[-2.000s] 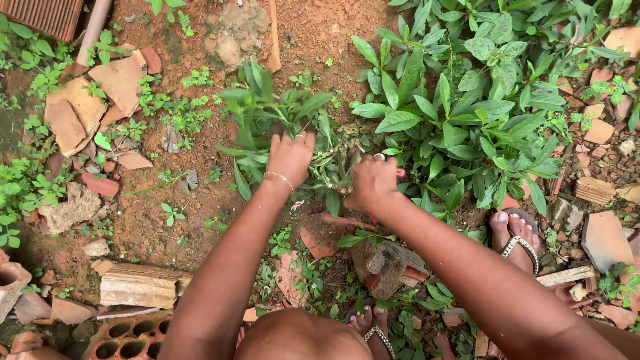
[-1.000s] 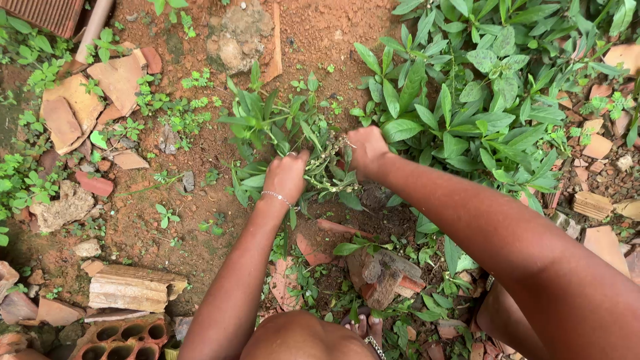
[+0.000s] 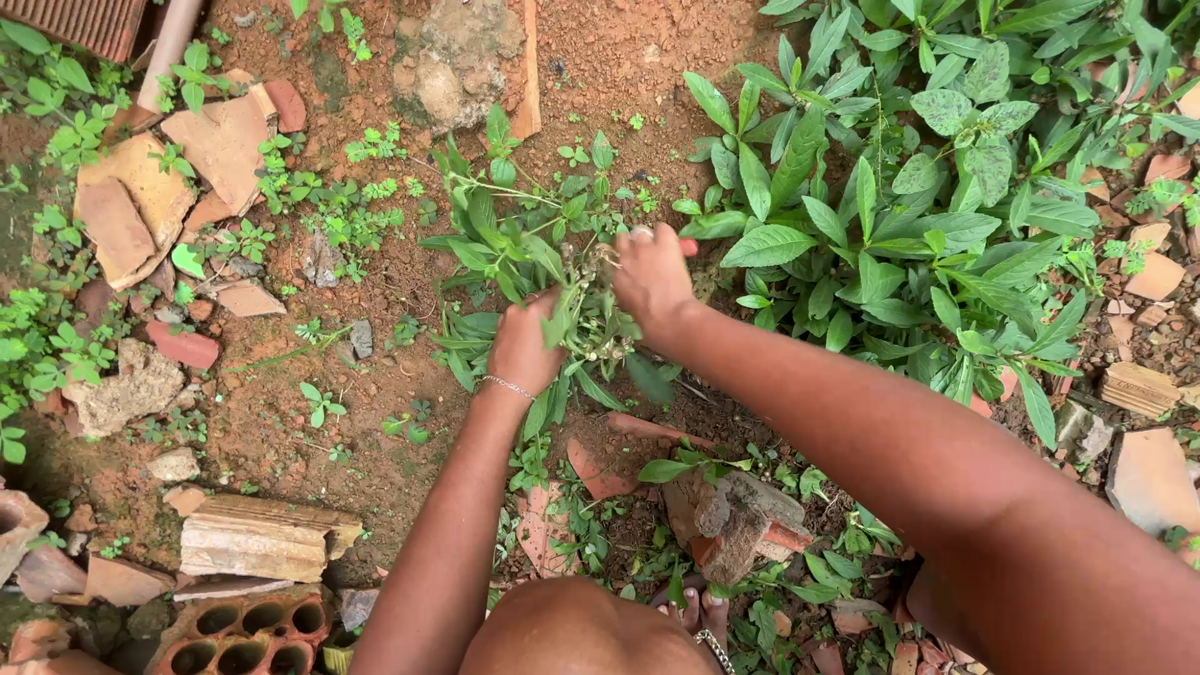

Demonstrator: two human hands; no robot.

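My left hand [image 3: 525,345], with a thin bracelet at the wrist, is closed around stems of a bunch of leafy green plants [image 3: 502,248]; the leaves hide most of its fingers. Just right of it, my right hand [image 3: 652,279], wearing a ring, is curled at the upper right side of the bunch, by pale, dry-looking stems and small heads [image 3: 600,328]. A small piece of a red object [image 3: 689,247] shows beyond its fingers; the rest is hidden. Whether plant stems are also in this hand is unclear.
A dense patch of leafy plants [image 3: 872,216] grows at the right. Broken clay tiles [image 3: 225,141] lie at the left, a hollow clay brick [image 3: 239,628] at the lower left. A broken masonry chunk [image 3: 736,525] lies near my sandalled foot [image 3: 698,609].
My right hand was lower and farther right of the bunch a second ago and has moved up along it. My left hand stays in the bunch.
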